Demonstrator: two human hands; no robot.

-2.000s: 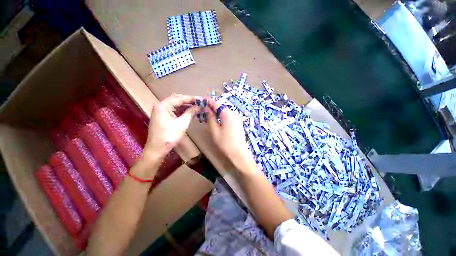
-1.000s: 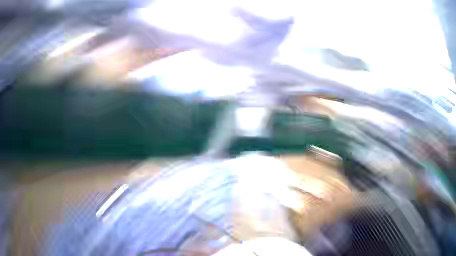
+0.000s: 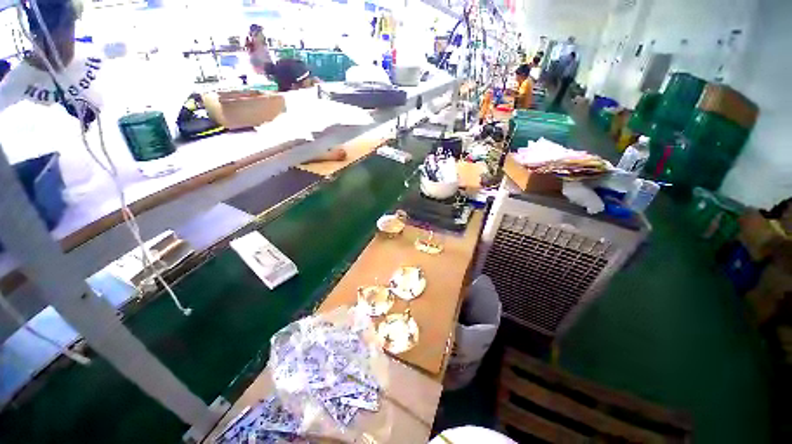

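No hand of mine is in the picture. A crumpled clear plastic bag [image 3: 326, 360] holding white and blue strip boards lies nearest, at the bottom centre on the cardboard-covered bench [image 3: 347, 282]. More loose strip boards [image 3: 260, 422] lie beside it at the bottom edge. Several round pale-gold parts [image 3: 399, 333] lie further along the bench. A white rounded shape [image 3: 470, 435] is cut off by the bottom edge; I cannot tell what it is.
A green conveyor belt [image 3: 304, 299] runs left of the bench with a white box [image 3: 264, 258] on it. A metal post [image 3: 95, 321] stands at left. A grilled unit [image 3: 550, 269] and wooden pallet [image 3: 582, 403] are at right. People are across the line and further back.
The view has swung up and along the line, through a blurred frame. My hands, the carton of red rolls, the lined-up strip blocks and most of the heap are out of the picture.
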